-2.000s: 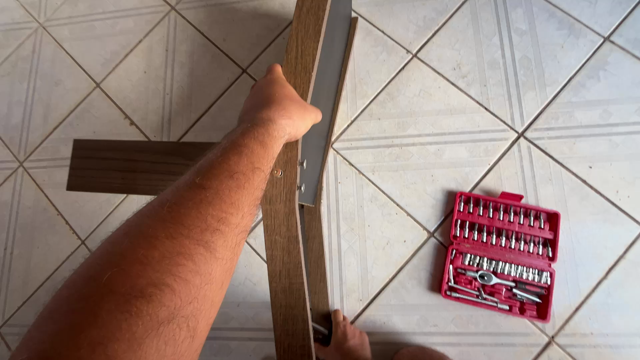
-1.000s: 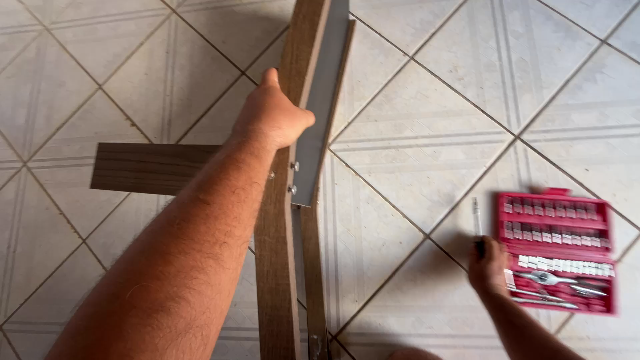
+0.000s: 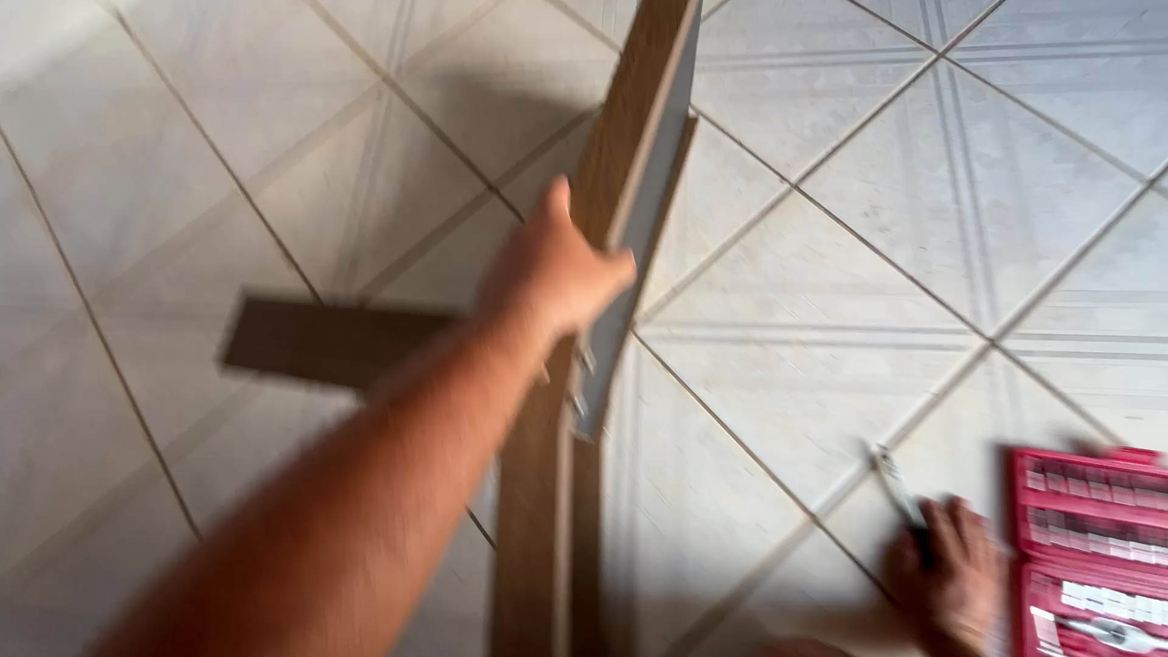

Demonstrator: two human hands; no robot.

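My left hand [image 3: 570, 265] grips the upper part of a long wood-grain board [image 3: 630, 128], thumb and fingers over its edges. Beside it runs a grey-faced panel [image 3: 643, 246], with small metal fasteners [image 3: 581, 379] sticking out near its lower end. Another dark wood-grain board [image 3: 338, 338] extends left, partly behind my forearm. At the lower right, my right hand [image 3: 954, 566] holds a slim tool with a dark handle and metal shaft [image 3: 894, 479], blurred; its exact kind cannot be told. My right hand is just left of the red tool case.
The open red plastic case [image 3: 1022, 547] lies on the floor at the lower right, cut off by the frame edge, with rows of bits and sockets and a ratchet-like tool [image 3: 1109, 631]. Under everything is a pale tiled floor [image 3: 776, 365] with dark joints.
My right hand has left the lower end of the boards and taken hold of the slim tool, whose shaft now tilts up and left. My left hand keeps its place on the board. The view has shifted.
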